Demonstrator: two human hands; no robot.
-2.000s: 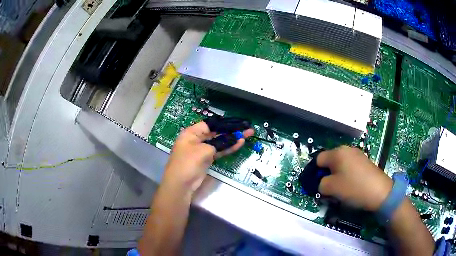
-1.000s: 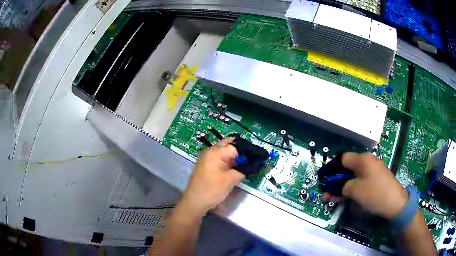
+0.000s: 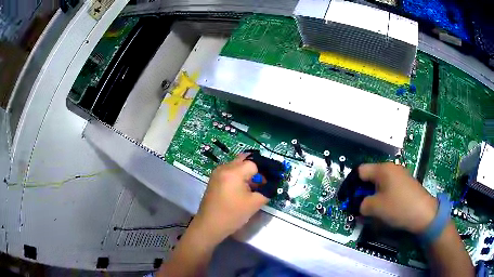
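The green circuit board [image 3: 189, 138] lies in front of me, with a long silver heatsink [image 3: 303, 100] across it. My left hand [image 3: 238, 181], with black finger cots, is low over the near middle of the board. Its fingers are closed on a blue component [image 3: 257, 178]. Another blue component [image 3: 286, 166] shows just past the fingertips. My right hand [image 3: 387, 195] is over the near right part, its cotted fingers bent around blue components [image 3: 368, 192]. Its fingertips are partly hidden. Small blue parts stand on the board between the hands.
A finned heatsink [image 3: 360, 38] with a yellow strip stands at the board's far side. A second board [image 3: 466, 103] lies to the right. Blue parts fill a bin [image 3: 441, 13] at the top right. The metal rail [image 3: 292, 238] runs along the near edge.
My left hand has moved lower and nearer since two seconds ago, uncovering parts on the board's left. My right hand stays over the near right part. The view has shifted slightly.
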